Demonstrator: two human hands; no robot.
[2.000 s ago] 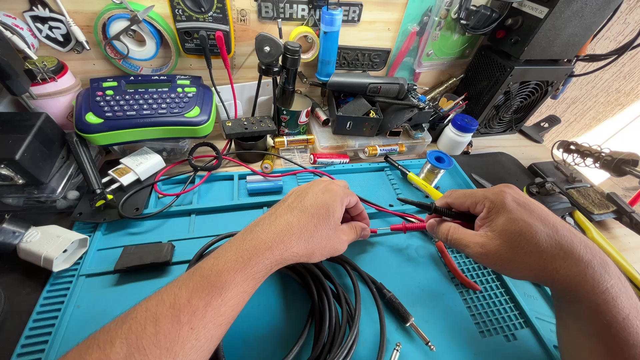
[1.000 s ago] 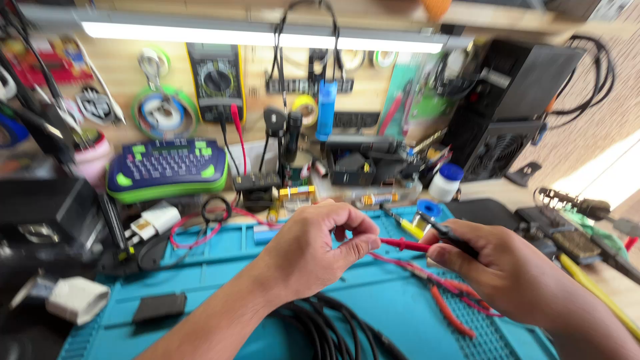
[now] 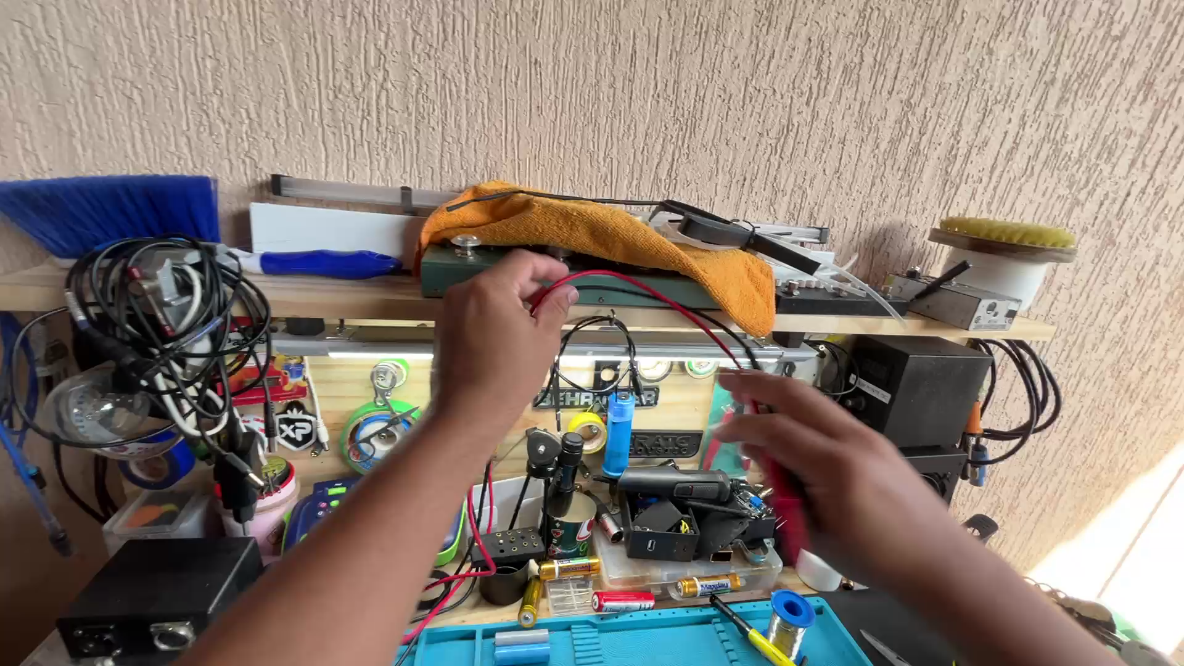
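Observation:
My left hand (image 3: 504, 333) is raised in front of the wooden shelf, with the red and black test leads (image 3: 638, 279) pinched between thumb and fingers. From there the leads arch rightward to my right hand (image 3: 814, 453), which is blurred. A red probe handle (image 3: 784, 509) hangs at its palm side; how firmly that hand holds it cannot be told. Lower down, more of the red lead (image 3: 476, 532) runs beside a small black block with sockets (image 3: 509, 548) toward the blue work mat (image 3: 638, 638). The multimeter is hidden behind my left hand and arm.
On the shelf edge (image 3: 351, 301) lie an orange cloth (image 3: 592, 227), a green metal case (image 3: 453, 273) and a blue brush (image 3: 111, 213). Tangled cables (image 3: 166, 324) hang at left. Below stand batteries (image 3: 624, 602), a box of parts (image 3: 661, 541) and a solder spool (image 3: 791, 615). Black boxes (image 3: 916, 388) stand at right.
The view has tilted up strongly to the shelf and wall. Both hands have risen off the mat and moved apart, with the test leads now arched between them.

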